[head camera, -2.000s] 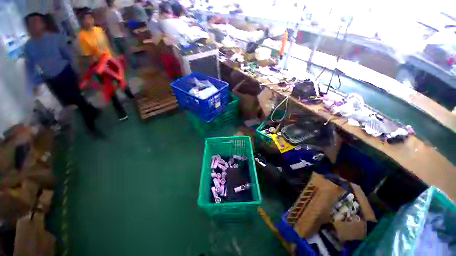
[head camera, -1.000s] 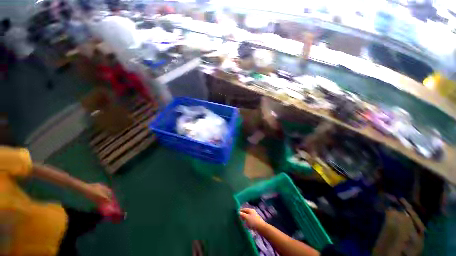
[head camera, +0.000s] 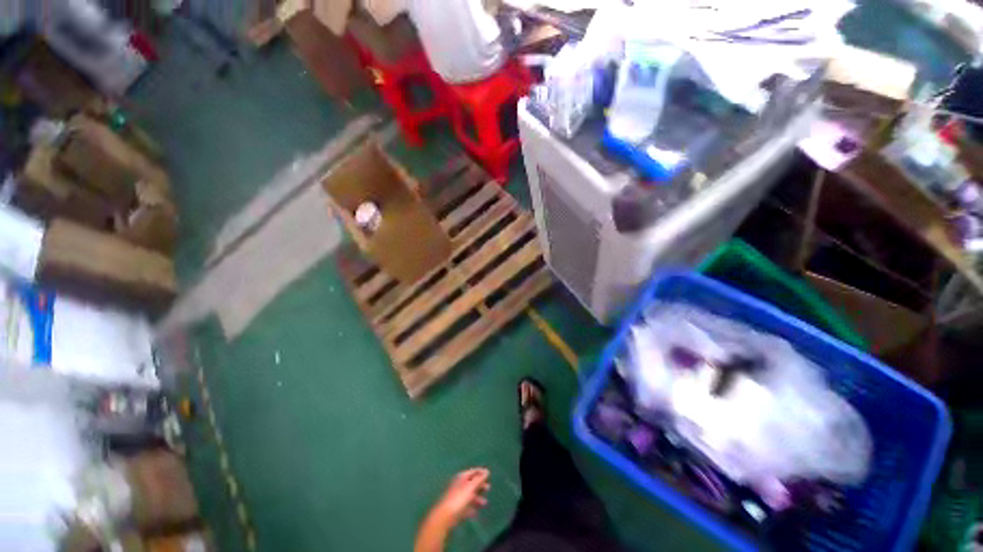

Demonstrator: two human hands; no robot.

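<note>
A blue crate (head camera: 755, 313) stands at the lower right, close in front of me. It holds a crumpled clear plastic bag (head camera: 744, 399) over small dark and purple parts. My left hand (head camera: 464, 496) is at the bottom centre, to the left of my leg and away from the crate. It looks empty, with its fingers loosely apart, and is slightly blurred. My right hand is out of the picture.
A wooden pallet (head camera: 474, 297) carries an open cardboard carton (head camera: 393, 216). Behind it are red stools (head camera: 485, 113) and a seated person. A grey cabinet (head camera: 571, 216) stands beyond the blue crate, with a green crate (head camera: 781, 280) beside it. Cartons (head camera: 108, 259) line the left.
The view has moved forward to the blue crate and pallet. The right hand at the green crate of parts has left the picture, as has the person in yellow. My left hand has appeared.
</note>
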